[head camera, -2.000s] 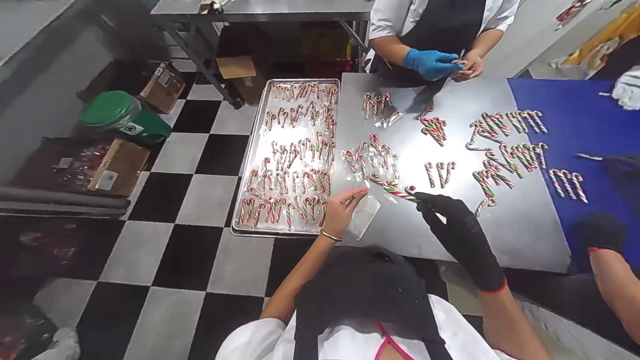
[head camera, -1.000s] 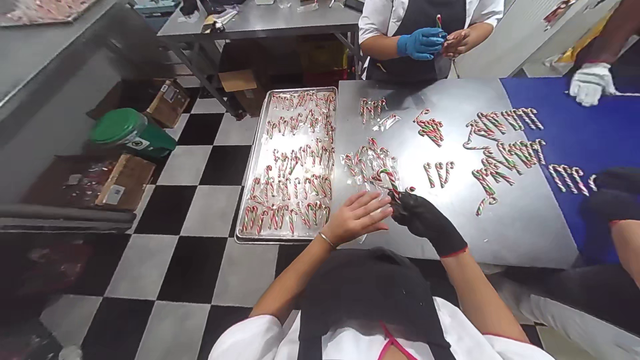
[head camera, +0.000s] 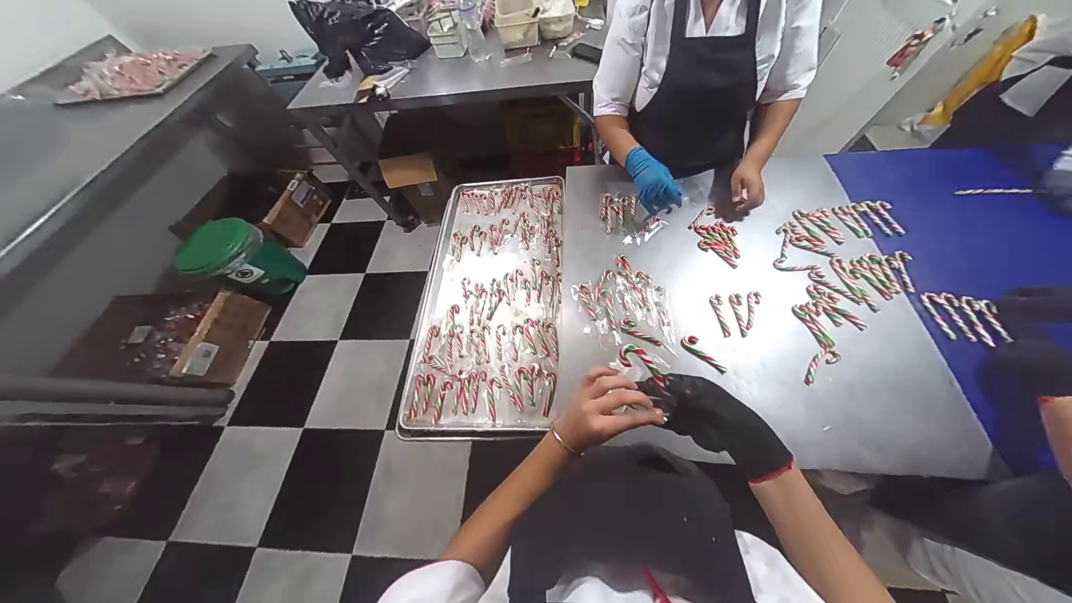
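A red, white and green candy cane (head camera: 643, 362) stands up from between my hands at the near edge of the steel table (head camera: 804, 435). My right hand (head camera: 712, 419), in a black glove, is closed around its lower end. My bare left hand (head camera: 607, 408) touches the same end with bent fingers; clear film shows about the cane. A loose candy cane (head camera: 703, 354) lies just beyond the glove. Past my hands is a heap of candy canes in clear wrappers (head camera: 628, 293). On the left, a metal tray (head camera: 431, 310) holds rows of candy canes.
Across the table a co-worker's blue-gloved hand (head camera: 653, 180) and bare hand (head camera: 747, 186) are near more canes. Many canes (head camera: 846, 268) lie at the right, some on a blue surface (head camera: 946, 226). A green-lidded bin (head camera: 239, 255) and open cardboard boxes (head camera: 289, 205) stand on the checkered floor.
My left hand's fingers, spread a second ago, are now bent at the cane's lower end. The co-worker's hands have come down to the table from chest height.
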